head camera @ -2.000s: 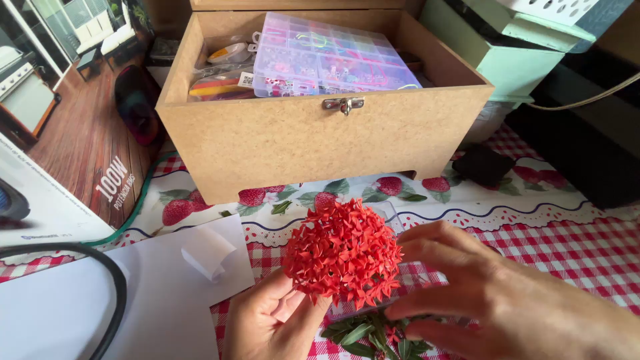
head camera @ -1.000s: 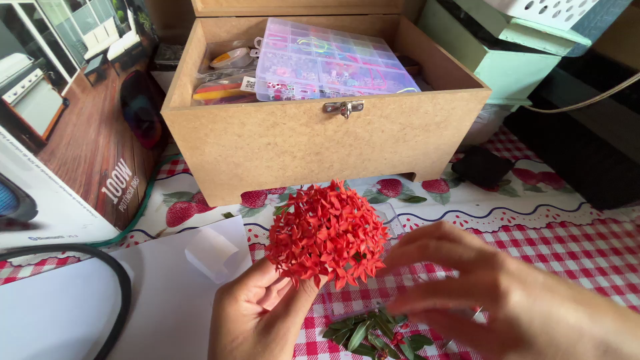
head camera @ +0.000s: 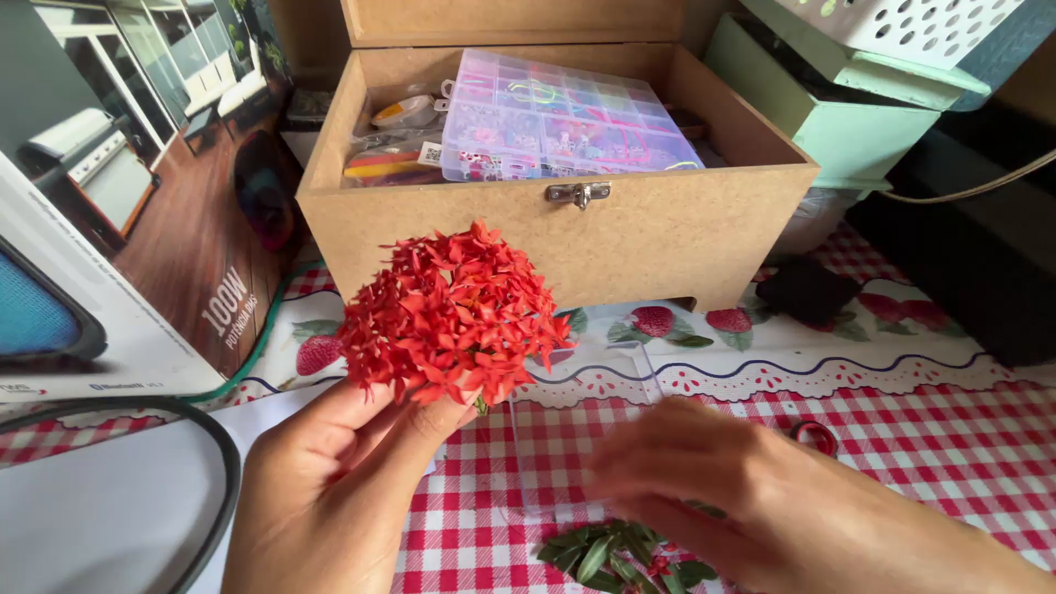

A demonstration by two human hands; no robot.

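Observation:
My left hand (head camera: 355,462) holds a round cluster of small red flowers (head camera: 454,318) upright, its fingers and thumb closed just beneath the blooms. To the right, my right hand (head camera: 701,470) is blurred, with its fingers bent and pointing left; nothing can be seen in it. Below it, green leaves with a few small red blooms (head camera: 619,557) lie on the checked cloth. A clear plastic case or lid (head camera: 553,470) lies flat between the hands, partly behind the right one.
An open wooden box (head camera: 495,239) holds a divided plastic bead organizer (head camera: 569,124). A printed speaker carton (head camera: 165,272) and black cable (head camera: 227,462) are at left, over white paper (head camera: 124,511). Green containers (head camera: 858,124), a black cloth-like item (head camera: 804,289) and a red ring-shaped object (head camera: 814,437) are right.
My left hand has tilted and shifted the flower cluster to the left. My right hand has moved about over the leaves, and the clear plastic case shows more now.

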